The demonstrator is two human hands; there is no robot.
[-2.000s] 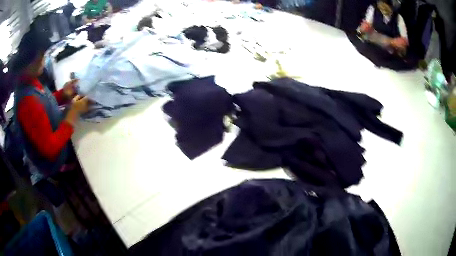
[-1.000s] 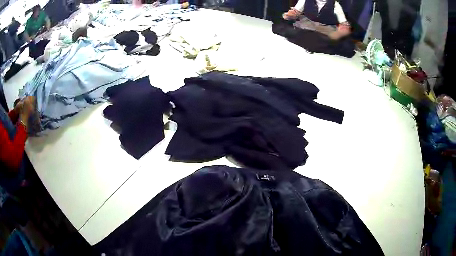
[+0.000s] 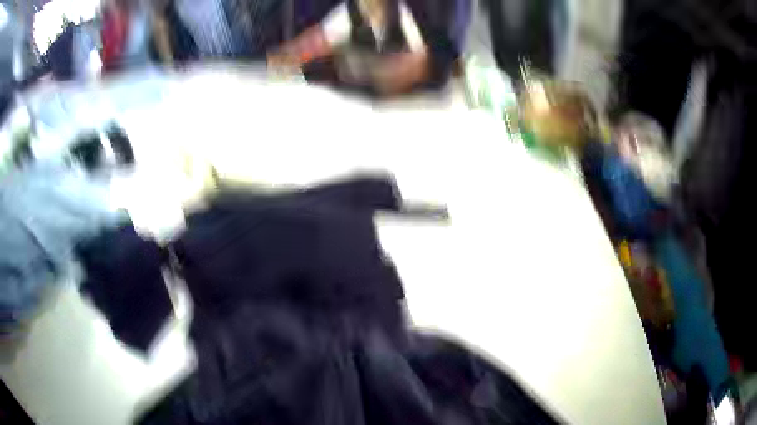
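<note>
The picture is blurred. A dark navy jacket (image 3: 332,373) lies nearest in front of me, cut off by the bottom edge; its lining and neck label cannot be made out. Another dark navy garment (image 3: 282,249) lies just beyond it, and their edges blur together. A smaller dark navy piece (image 3: 124,282) lies to the left. Neither of my hands is in view.
The white table (image 3: 531,290) has a curved right edge. Light-blue cloth (image 3: 50,207) lies on the left. A person (image 3: 373,50) is at the far side. A container with mixed items (image 3: 560,116) and colourful cloths (image 3: 664,282) are along the right.
The view has swung to the right and blurred, so the garments appear further left. The navy garment beyond now meets or overlaps the near jacket in view. The left-hand worker is out of view.
</note>
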